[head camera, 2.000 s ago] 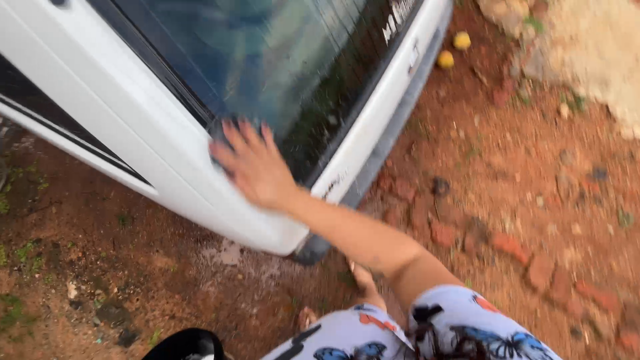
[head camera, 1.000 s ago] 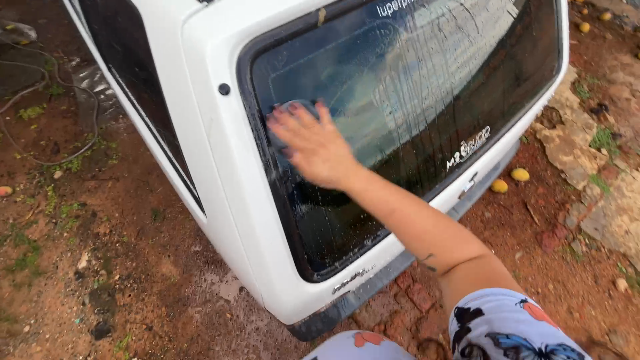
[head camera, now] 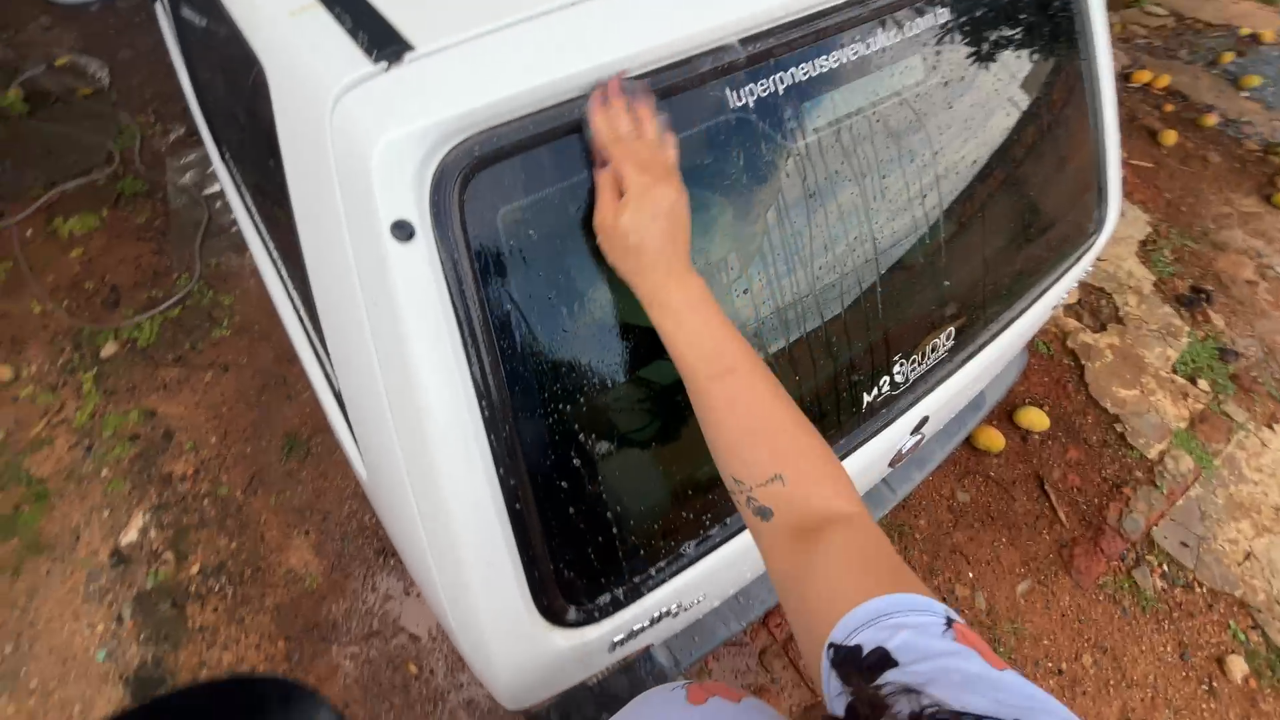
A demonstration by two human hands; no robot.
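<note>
My right hand lies palm down near the top left of the rear window of a white vehicle, at the black rubber seal. Its fingers are blurred. A dark cloth or sponge shows only slightly at the fingertips; the rest is hidden under the hand. Water drops and long drips cover the glass, which bears white lettering. My left hand is out of view.
A dark rounded object shows at the bottom left edge. A grey bumper runs below the tailgate. Yellow fruits lie on reddish soil near broken concrete. A thin hose or cable curves over the ground at left.
My right hand has moved from the window's lower left corner up its left side to the top edge. The view has shifted a lot and shows more of the window.
</note>
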